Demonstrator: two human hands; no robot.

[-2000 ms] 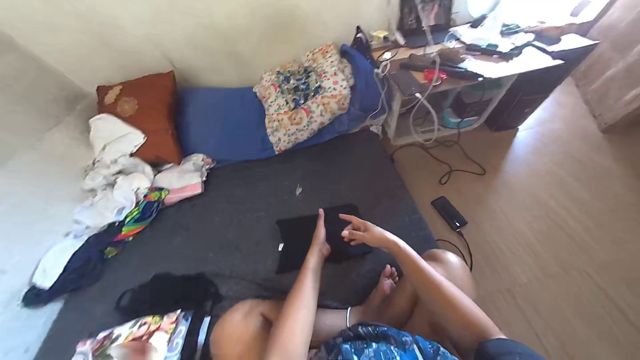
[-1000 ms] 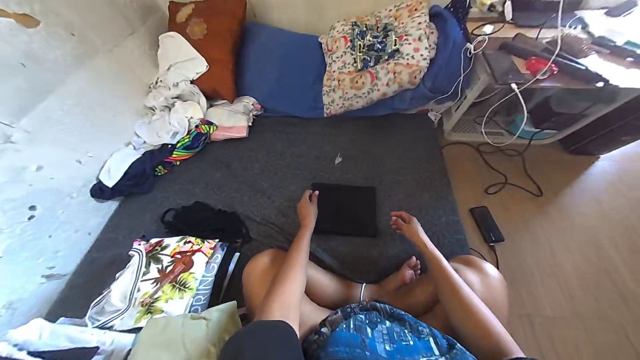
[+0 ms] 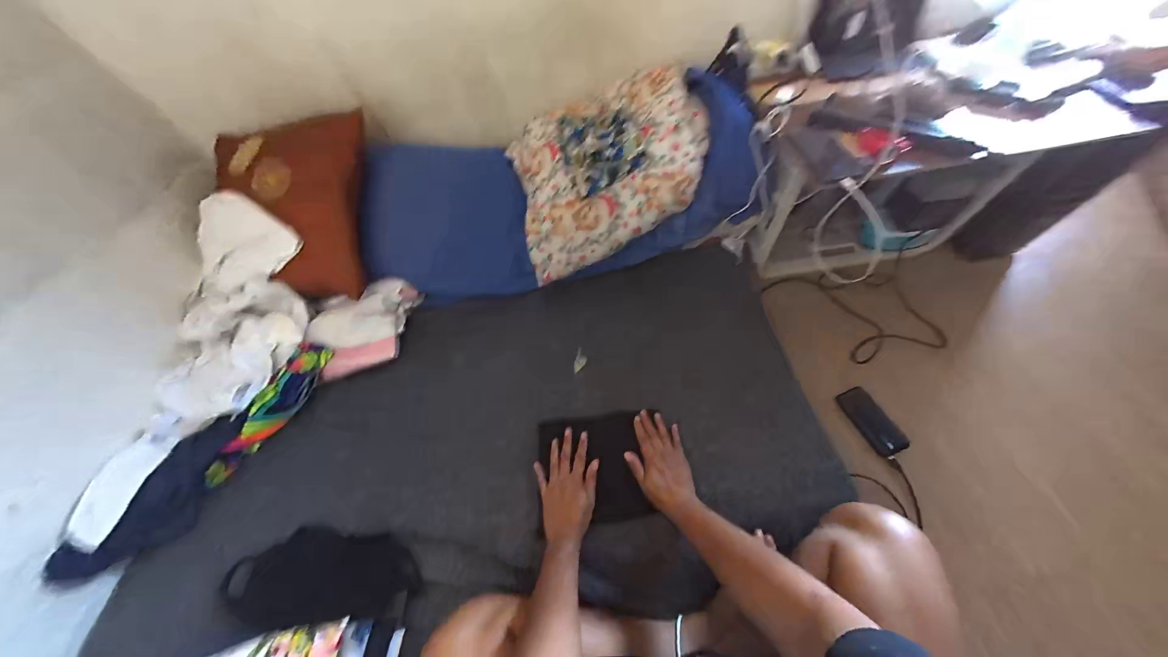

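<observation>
A folded black cloth (image 3: 613, 465) lies flat on the dark grey mattress (image 3: 456, 392), in front of the person's crossed legs. My left hand (image 3: 568, 488) rests palm down on the cloth's left part, fingers somewhat spread. On its right edge lies my right hand (image 3: 664, 464), also palm down, with the fingers apart. Neither hand grips anything. A crumpled black garment (image 3: 324, 575) is on the mattress at the lower left, beside a printed cloth (image 3: 306, 639) cut off by the bottom edge of the view.
White clothes (image 3: 242, 328) and a multicoloured cloth (image 3: 274, 411) are heaped along the left. An orange-brown pillow (image 3: 319, 201), blue bedding (image 3: 447, 219) and a floral cloth (image 3: 611, 173) line the wall. A phone (image 3: 873, 422) with a cable lies on the floor, near a cluttered desk (image 3: 1031, 137).
The black cloth looks smaller and differently folded than two seconds ago. Both hands, held above or at the cloth's sides one second ago, now lie flat on it. The view has shifted.
</observation>
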